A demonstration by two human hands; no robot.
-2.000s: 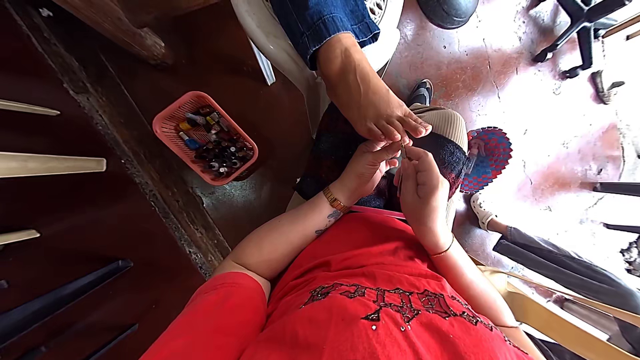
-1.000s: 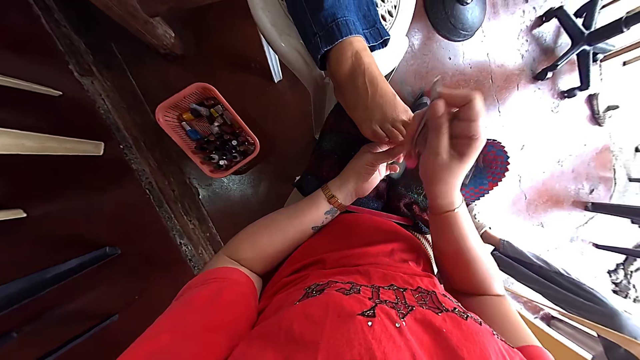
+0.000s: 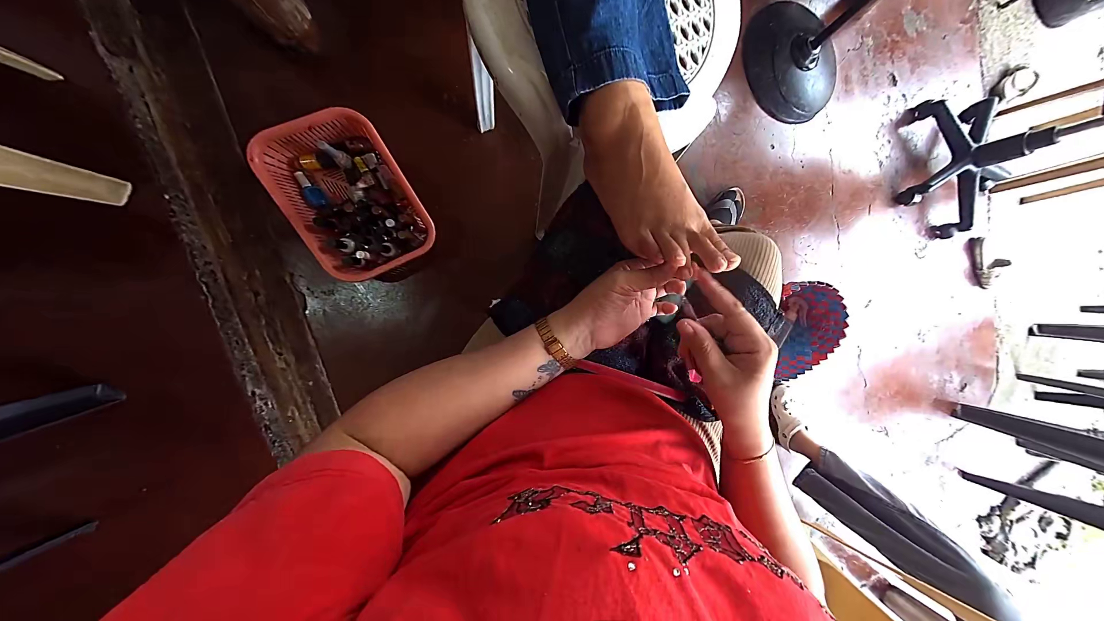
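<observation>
A person's bare foot (image 3: 642, 177) below a denim trouser cuff rests over my lap, toes toward me. My left hand (image 3: 623, 304), with a gold wristwatch (image 3: 553, 342) at its wrist, lies palm up under the toes, thumb and fingertips at the smaller ones. From the right, the extended index finger of my right hand (image 3: 731, 345) reaches the toes. Its other fingers are curled, with something small and pink partly hidden at the palm; whether they grip it I cannot tell. Dark patterned cloth (image 3: 569, 259) covers part of my lap.
A pink plastic basket (image 3: 414, 194) of nail polish bottles (image 3: 366, 220) stands on the floor at left. A white plastic chair (image 3: 522, 78) is behind the foot. At right are a round black stand base (image 3: 787, 62), a wheeled chair base (image 3: 975, 155) and another person's legs (image 3: 897, 517).
My right hand was raised beside the foot a second ago; now it is lower, its index finger at the toes. My left hand has stayed by the toes.
</observation>
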